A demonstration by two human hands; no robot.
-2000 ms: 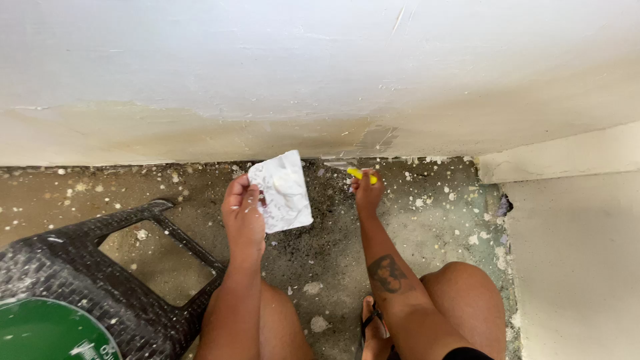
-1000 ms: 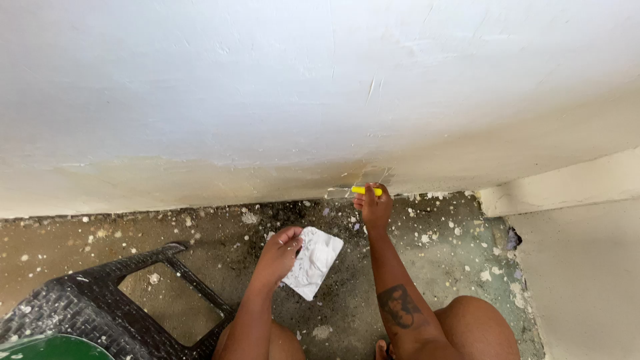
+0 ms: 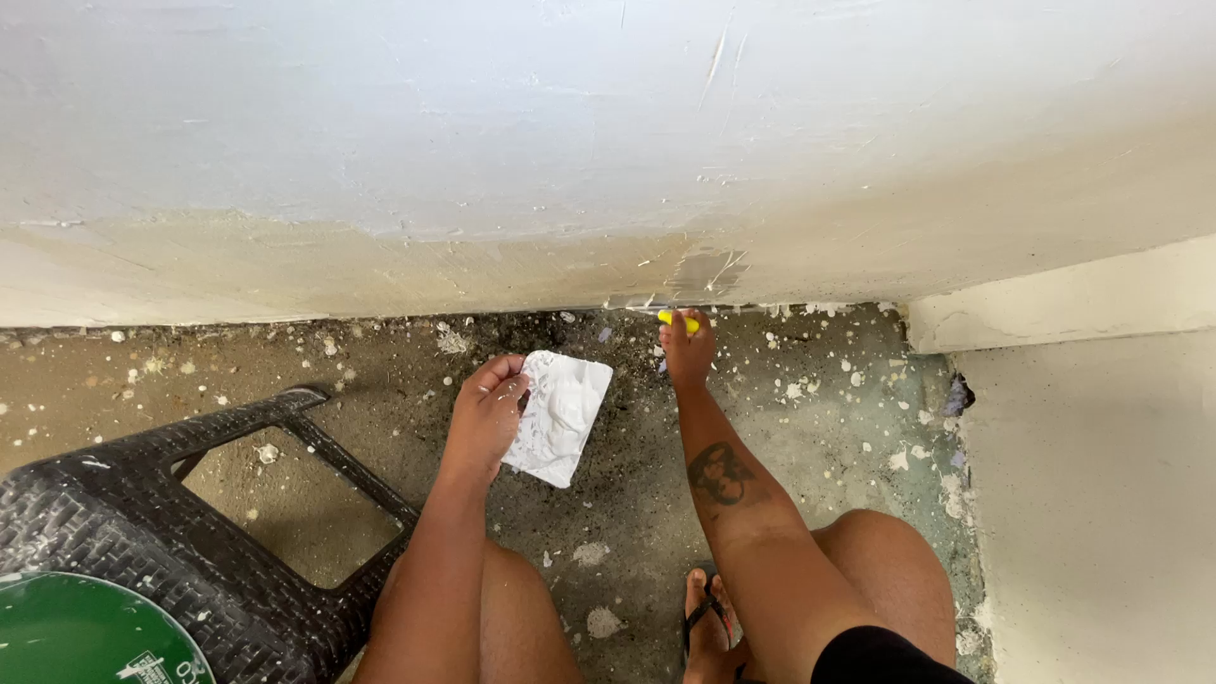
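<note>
My left hand (image 3: 489, 413) grips the left edge of a flat white board (image 3: 560, 418) that bears a mound of white paste (image 3: 572, 408). My right hand (image 3: 688, 347) is closed around the yellow handle (image 3: 678, 321) of a putty knife. Its thin blade (image 3: 635, 308) points left and lies along the foot of the wall; whether it touches the wall I cannot tell. Just above, the painted wall (image 3: 532, 142) has a darker, damp-looking patch (image 3: 708, 273) with whitish streaks.
A black woven-pattern plastic stool (image 3: 190, 532) stands at the left with a green round lid (image 3: 85, 632) on it. The concrete floor (image 3: 608, 532) is spattered with paint. At the right, a second wall (image 3: 1092, 475) meets the floor, with a small hole (image 3: 959, 394) by the corner.
Since a second ago, the knife has come down from the wall face to the wall's foot. The board's paste mound now faces up in plainer sight. The view has shifted somewhat.
</note>
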